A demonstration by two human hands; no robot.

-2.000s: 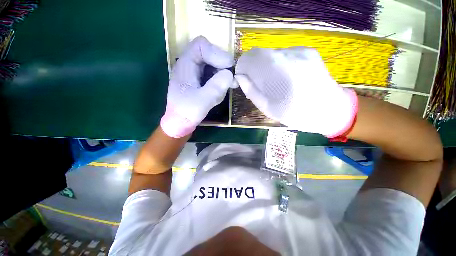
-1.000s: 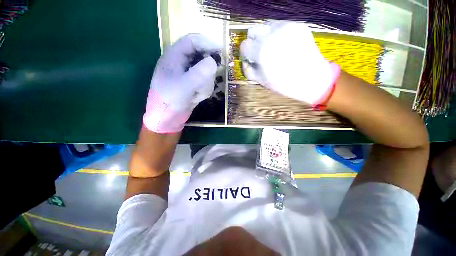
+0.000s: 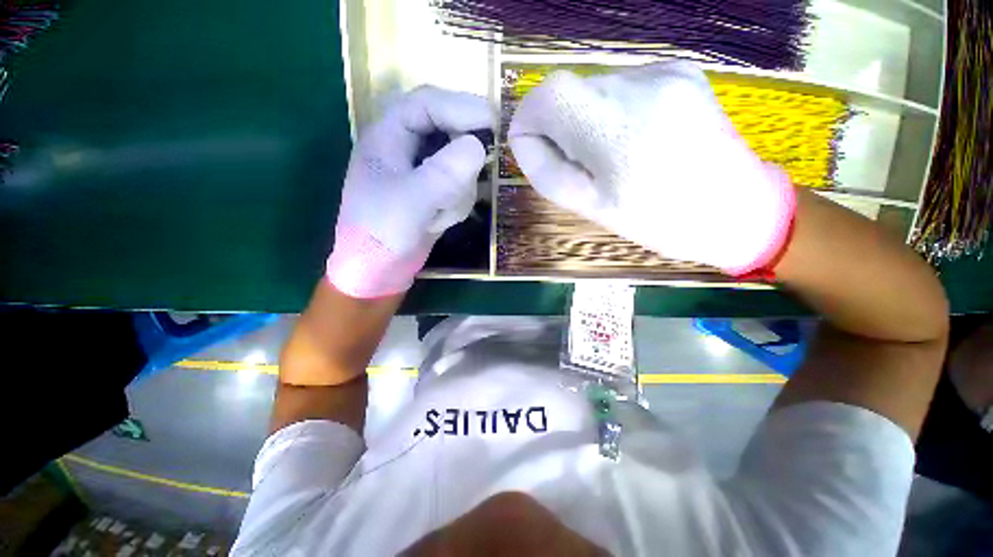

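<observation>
My left hand [image 3: 414,190], in a white knit glove with a pink cuff, is over the left section of the white tray [image 3: 351,65]. It pinches a small black connector housing [image 3: 486,138] between thumb and forefinger. My right hand [image 3: 653,163], gloved with a red band at the wrist, is just right of it over the yellow wires [image 3: 779,120]. Its fingers are curled together and its fingertips are close to the housing. I cannot tell whether a wire is between them. Brown wires [image 3: 588,242] lie in the compartment nearest my body.
Purple wires [image 3: 675,24] lie beyond the yellow ones. Loose black housings [image 3: 463,245] lie under my left hand. A mixed-colour wire bundle [image 3: 958,141] is at the right edge, and more wires [image 3: 16,22] at the far left of the green bench [image 3: 185,163]. Part of another person's arm [image 3: 972,364] shows at right.
My right hand went from my left hand's fingertips to the left end of the yellow wires, then back close to my left hand. More brown wires show than at first.
</observation>
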